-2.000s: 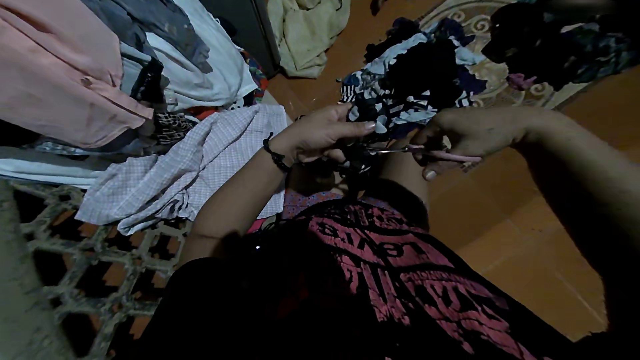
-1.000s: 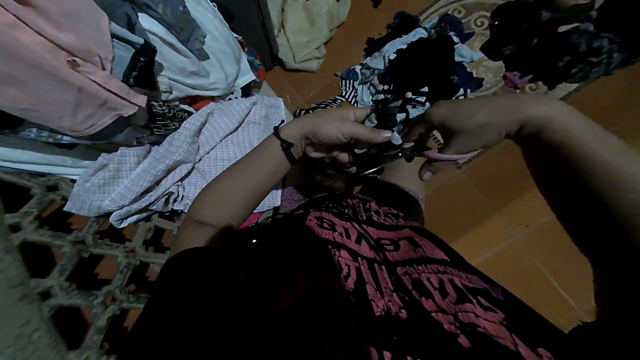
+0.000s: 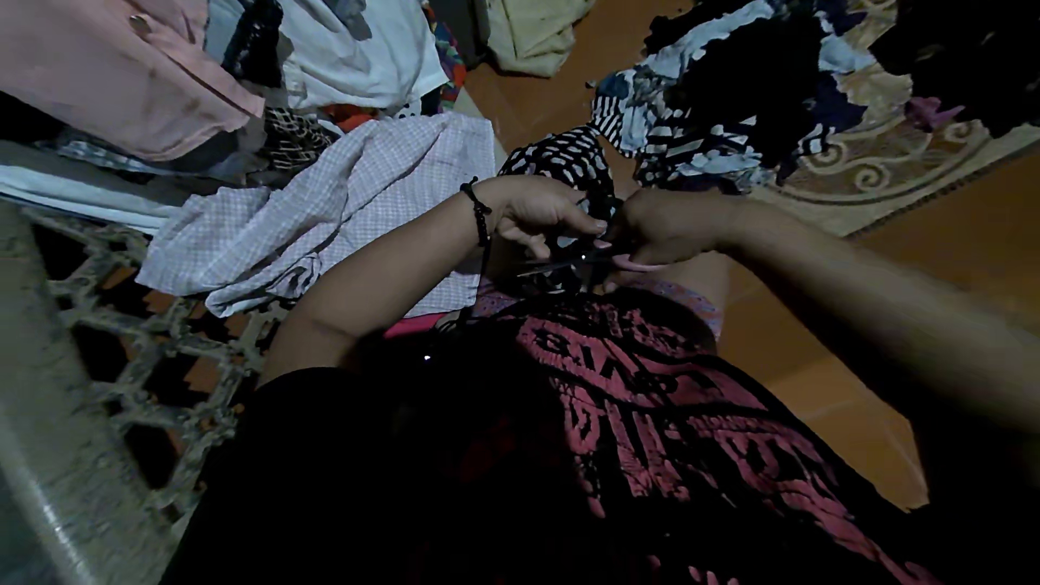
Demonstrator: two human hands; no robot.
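Over my lap, my left hand [image 3: 540,213] pinches a black-and-white patterned cloth [image 3: 561,162] between thumb and fingers; a dark braided band circles that wrist. My right hand [image 3: 670,227] grips a pair of scissors with pink handles [image 3: 638,264], close beside the left hand's fingertips. The scissors' metal blades [image 3: 552,266] point left, below my left fingers and against the cloth. Part of the cloth between the hands is dark and hidden by the fingers. How far the blades are apart cannot be told.
A pale checked cloth [image 3: 382,179] lies left of my hands, over a metal lattice [image 3: 195,414]. Beyond it are a pink garment [image 3: 122,73] and a white garment [image 3: 366,57]. Cloth scraps [image 3: 731,89] lie ahead on the floor and a patterned mat [image 3: 869,179]; a cream cloth [image 3: 532,32] is nearby.
The black-and-white patterned cloth now spreads out beyond my left hand, where less of it showed before. The scissors remain in my right hand, with both hands still close together.
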